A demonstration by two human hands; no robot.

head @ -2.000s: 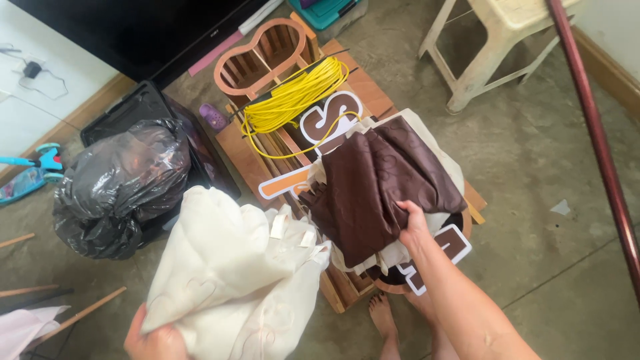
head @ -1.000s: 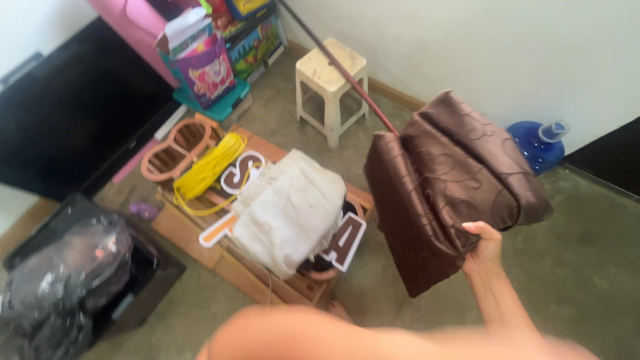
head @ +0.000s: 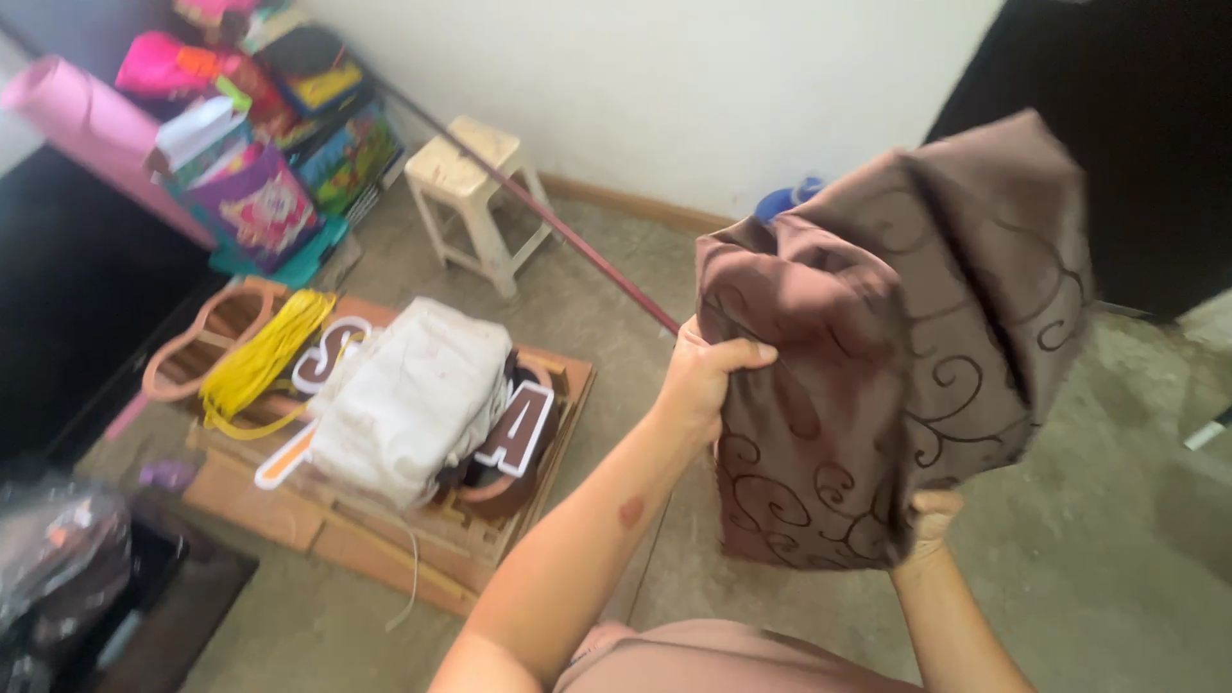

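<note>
A brown satin curtain or cloth with a dark scroll pattern [head: 818,423] hangs folded in front of me, held at both sides. My left hand [head: 717,371] grips its left edge, with the thumb lying over the fabric. Lower down on the right, my right hand [head: 932,520] is closed on the cloth's bottom edge, its fingers partly hidden. To the left, a folded off-white cloth [head: 414,395] lies on a low wooden stand [head: 568,385], beside a bundle of yellow cord [head: 269,356] and cut-out letters, among them a brown letter A [head: 517,429].
A cream plastic stool [head: 467,173] stands by the wall. A dark red pole [head: 568,236] slants across the view, ending behind the cloth. Gift bags [head: 260,207] and a pink roll [head: 96,125] are at the upper left; a black bin with a plastic bag [head: 67,568] is lower left.
The off-white cloth, in my left hand two seconds ago, now lies on the stand. The brown cloth has been lifted off the stand, and both hands now hold it. The view has swung right.
</note>
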